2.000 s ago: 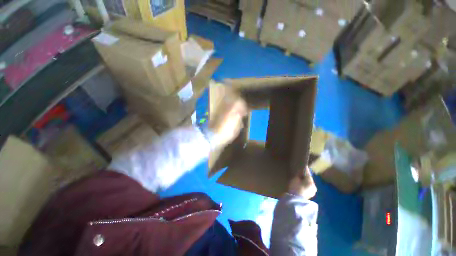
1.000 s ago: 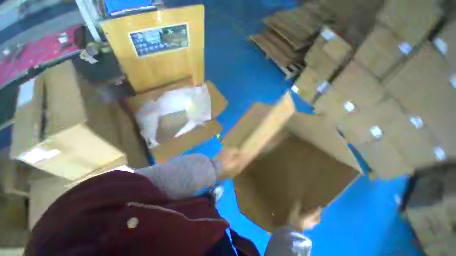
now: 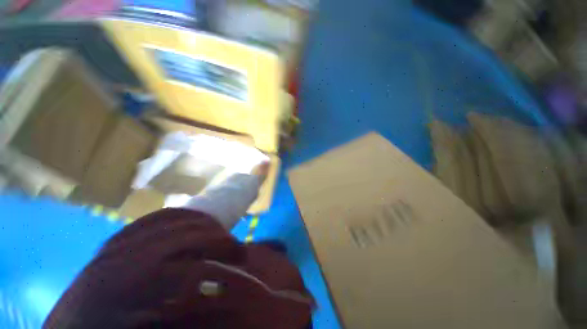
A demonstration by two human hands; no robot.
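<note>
A brown cardboard carton (image 3: 418, 250) with dark printed symbols fills the lower right, its closed side facing me. My left hand (image 3: 262, 171) is small and blurred at the end of a pale sleeve, at the right side of an open carton (image 3: 265, 200) with white crumpled lining (image 3: 215, 151). I cannot tell whether its fingers hold the flap. My right hand is not visible; the large carton may hide it.
A yellow board (image 3: 193, 90) with a printed panel stands behind the lined carton. Another open carton (image 3: 71, 128) is at the left. Brown cardboard (image 3: 515, 167) stands at the right. Blue floor (image 3: 360, 77) shows between, with yellow-black tape.
The view has swung. The carton that both hands held open toward me now shows its printed outer side at the lower right. My left hand is away from it, beside the lined carton.
</note>
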